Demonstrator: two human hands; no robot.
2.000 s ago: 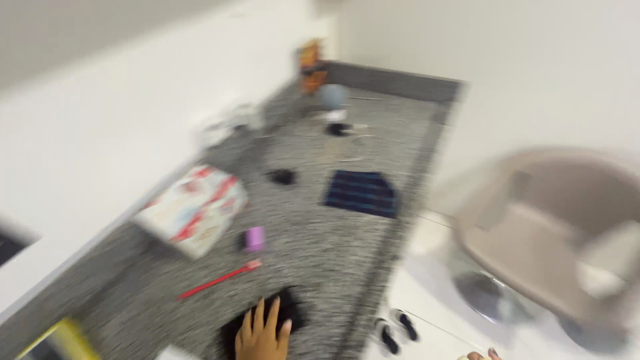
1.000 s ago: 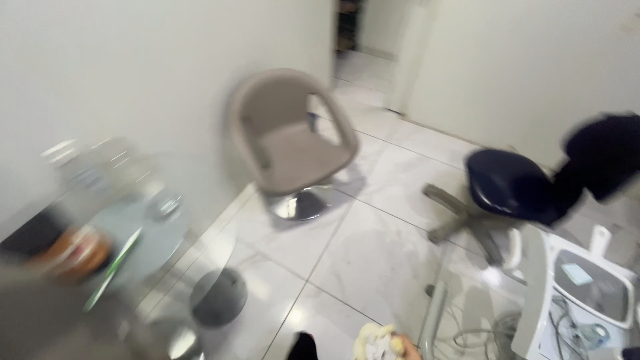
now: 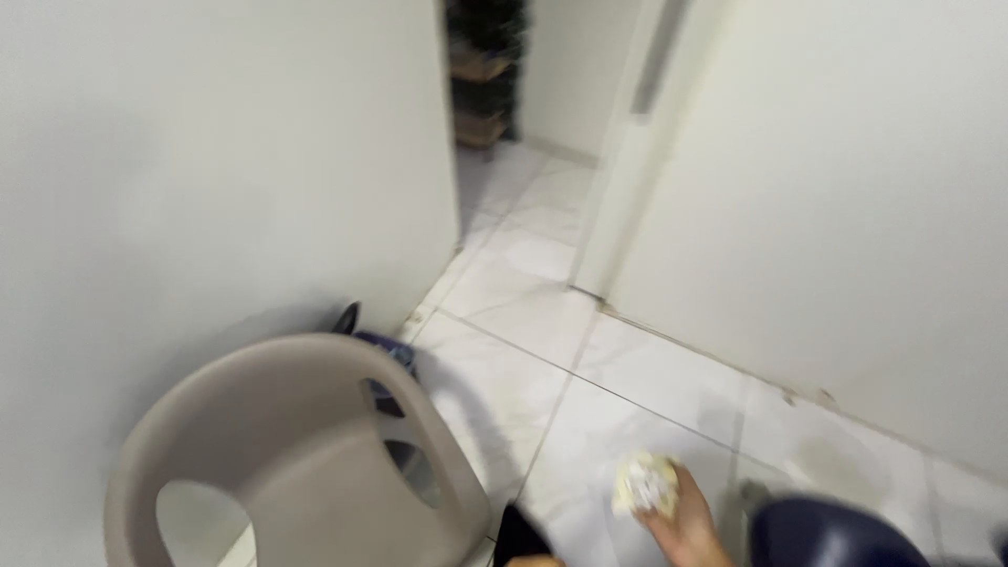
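At the lower right of the head view, my right hand (image 3: 685, 524) is closed around a crumpled white and pale yellow bundle (image 3: 647, 482), blurred, perhaps cloth or paper. My left hand (image 3: 535, 561) shows only as a bit of fingers at the bottom edge. It holds a flat black object (image 3: 518, 535) whose tip points up; its kind cannot be told. Left of that object stands a beige molded chair (image 3: 315, 472) with cut-out sides.
An opening between white walls shows wooden shelves (image 3: 480, 130) beyond. Pale tiles (image 3: 512, 346) cover the floor. A dark blue seat (image 3: 827, 535) is at the lower right. A dark blue item (image 3: 386, 346) lies behind the chair by the wall.
The view has swung from the grey counter, past the glass table, to the doorway. The beige chair now appears closer. My left hand, spread over a black object on the counter earlier, now holds a black object.
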